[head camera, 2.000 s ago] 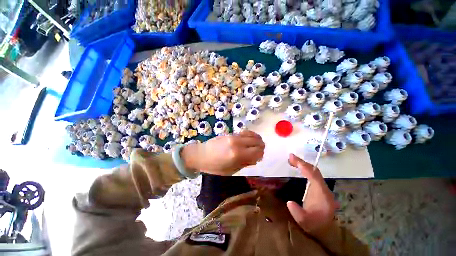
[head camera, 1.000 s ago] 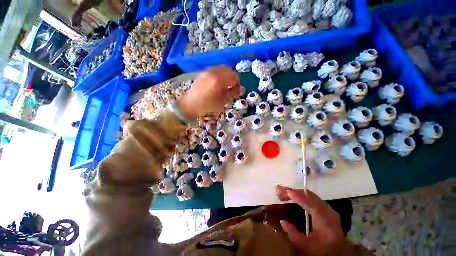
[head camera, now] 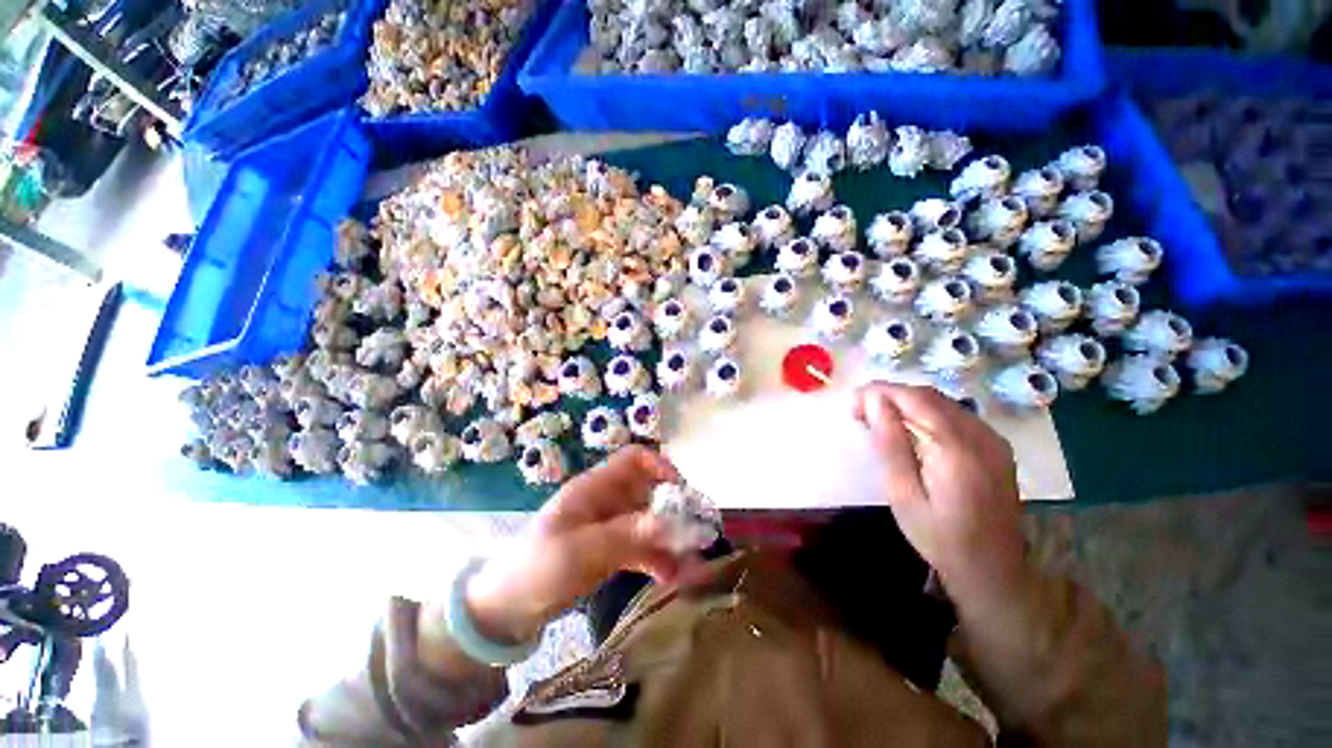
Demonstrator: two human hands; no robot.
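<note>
My left hand (head camera: 592, 538) holds a pale ridged craft piece (head camera: 684, 517) in its fingertips, near the table's front edge. My right hand (head camera: 950, 475) grips a thin wooden stick (head camera: 821, 376); its pale tip is at the red disc (head camera: 802, 364). Most of the stick is hidden by the hand. The red disc lies on the white sheet (head camera: 774, 453). Pale ridged pieces with round dark openings (head camera: 1008, 325) stand in spaced rows on the sheet and on the dark green table to the right.
A heap of small grey and orange-yellow parts (head camera: 511, 271) lies left of centre. Darker grey pieces (head camera: 307, 417) cluster at far left. Blue bins (head camera: 818, 102) ring the back; others stand left (head camera: 256, 271) and right (head camera: 1191, 219).
My left hand has come back from over the heap to the front edge, now with a craft piece in its fingers. My right hand has moved up and lowered the stick's tip to the red disc.
</note>
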